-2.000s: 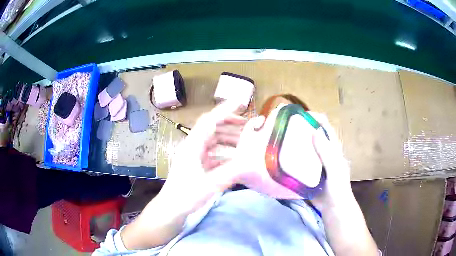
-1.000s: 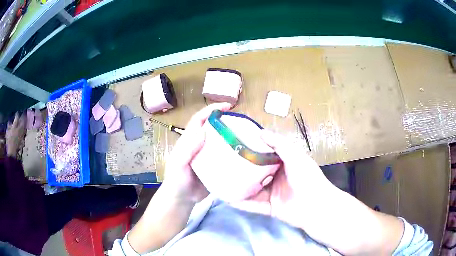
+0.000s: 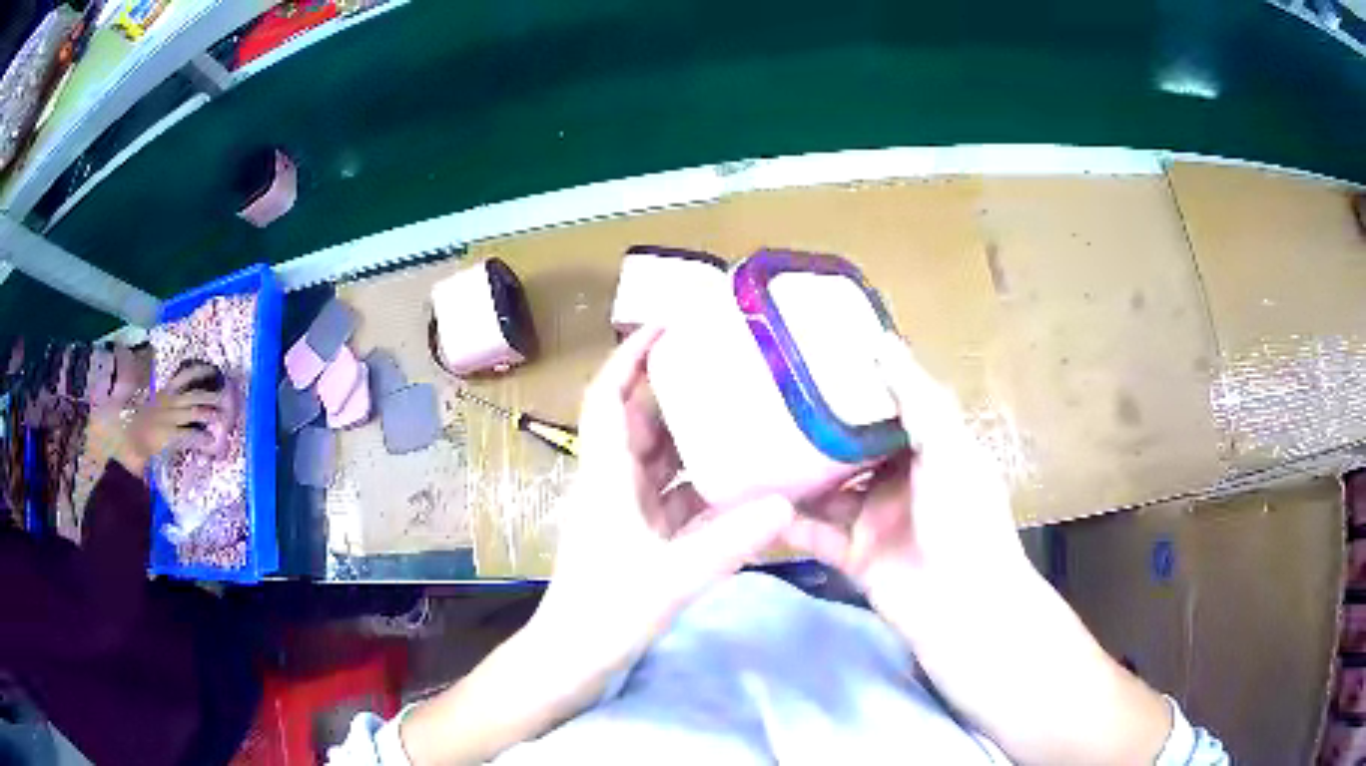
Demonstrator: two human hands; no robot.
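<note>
A pink case body (image 3: 734,412) is held up in front of me between both hands. Its iridescent end frame (image 3: 787,367), purple to blue, faces up and right around a pale pink cover panel (image 3: 839,344). My left hand (image 3: 637,524) holds the case's left and lower side. My right hand (image 3: 914,501) holds its right side, fingers at the frame's edge. The thumbs are near each other under the case. The underside is hidden.
Two pink cases stand behind, one left (image 3: 477,317) and one partly hidden (image 3: 659,285). A screwdriver (image 3: 548,434) lies left of my hands. Pink and grey panels (image 3: 408,418) lie beside a blue tray (image 3: 267,449), where another person's hand reaches in. One case stands on the green strip (image 3: 271,189).
The case has been turned so its framed end faces up and right, and raised slightly. The other person's hand has moved to the tray. A case now shows on the green strip.
</note>
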